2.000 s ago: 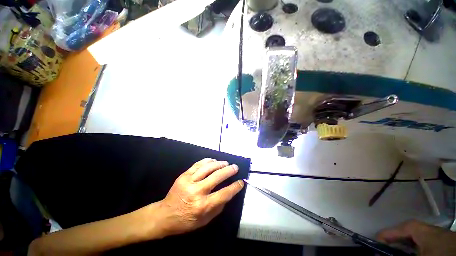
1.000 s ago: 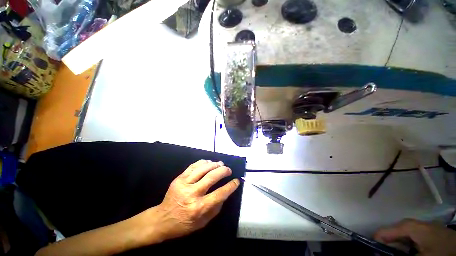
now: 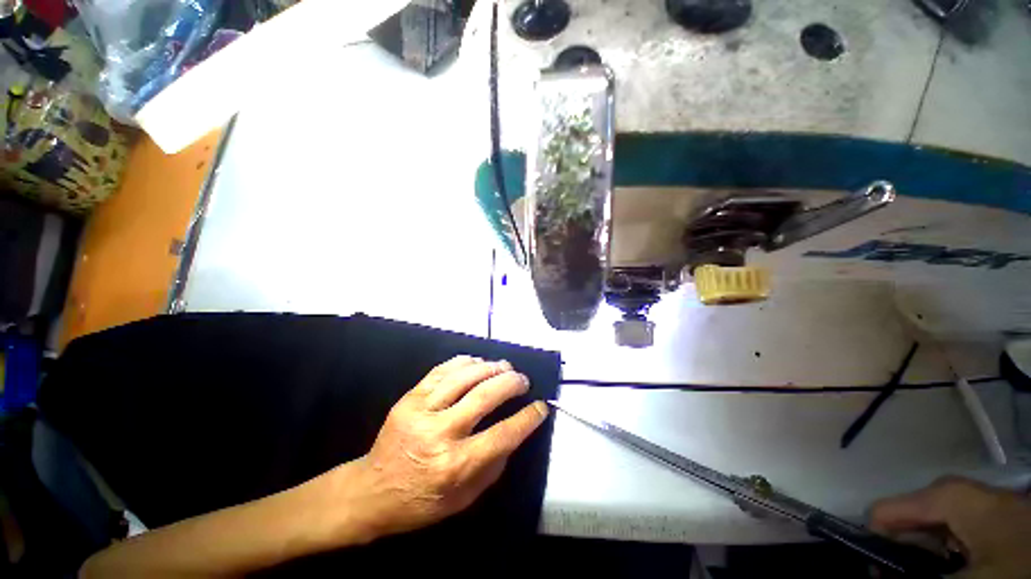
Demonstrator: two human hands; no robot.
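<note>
A black garment piece [image 3: 260, 407] lies on the white table and hangs over its front edge. My left hand [image 3: 452, 441] rests on it near its right border, fingertips pressing close to that edge. My right hand [image 3: 944, 520], partly cut off at the lower right, holds the fabric shears [image 3: 724, 481] by their black handles. The blades point left and look nearly closed. Their tip touches or almost touches the cloth edge beside my left fingertips.
The sewing machine [image 3: 769, 170] with a shiny metal cover [image 3: 573, 204] stands behind. A thin dark stick [image 3: 880, 396] and a white stick [image 3: 978, 418] lie at the right. An orange board [image 3: 141, 243], a patterned bag [image 3: 57, 130] and a plastic bag [image 3: 147, 57] are at the left.
The shear tip was at the cloth edge, moved slightly away to the right, and is now back at the edge. The blades look more closed than a second ago. My left hand stays put.
</note>
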